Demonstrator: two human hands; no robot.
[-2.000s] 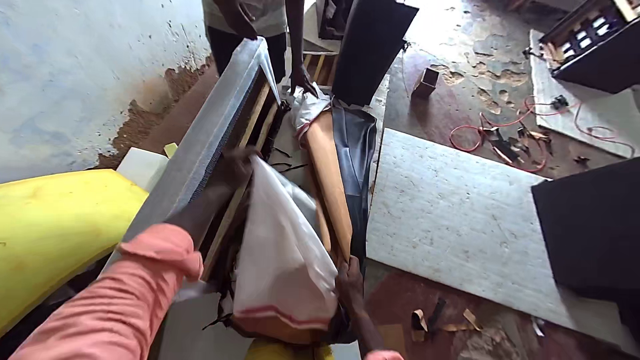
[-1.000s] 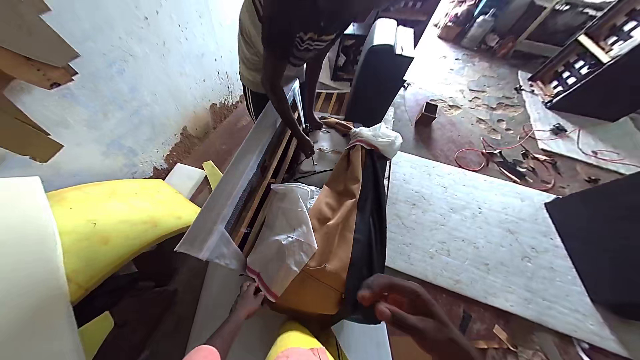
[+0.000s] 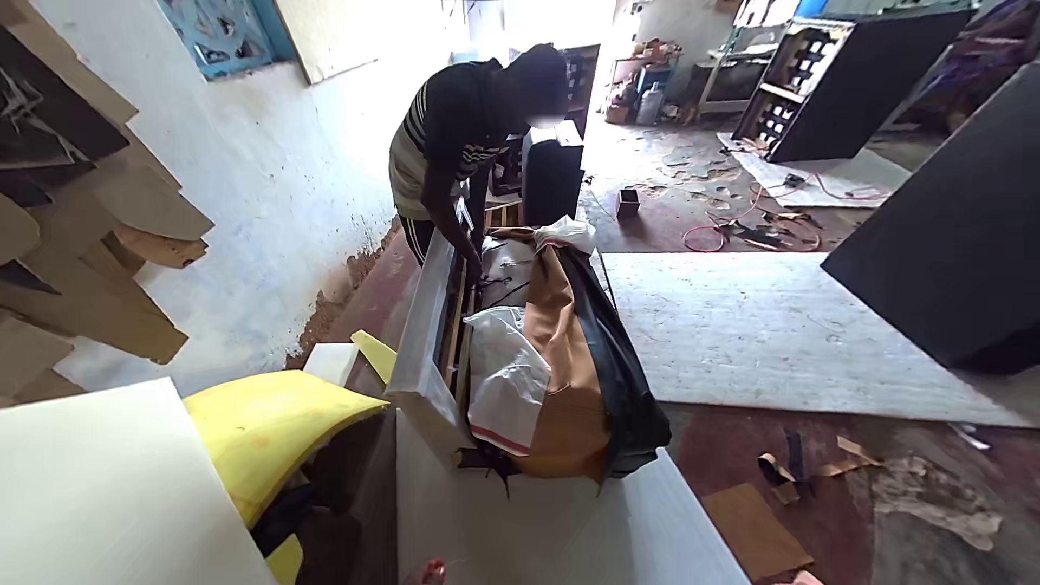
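Observation:
Only a fingertip of my left hand [image 3: 433, 571] shows at the bottom edge, over the pale board [image 3: 528, 528]; the rest of it is hidden. My right hand is out of view, though a bit of pink, perhaps my sleeve, shows at the bottom right. Beyond the fingertip lies a long wooden-framed furniture piece with a grey padded side [image 3: 422, 357]. Across it rest a white cloth with a red stripe [image 3: 504, 382], brown upholstery material [image 3: 573, 406] and black upholstery material [image 3: 621, 390]. A second white bundle [image 3: 569, 234] sits at the far end.
A person [image 3: 471, 138] bends over the frame's far end, hands inside it. Yellow foam [image 3: 276, 422] and a white slab [image 3: 106, 487] stand left. On the right are a white sheet [image 3: 756, 325], a black panel [image 3: 951, 236], a red cord [image 3: 703, 238] and brown scraps [image 3: 756, 528].
My left hand has drawn back from the white cloth's near edge to the bottom of the view. My right hand has left the view. The view has tilted upward.

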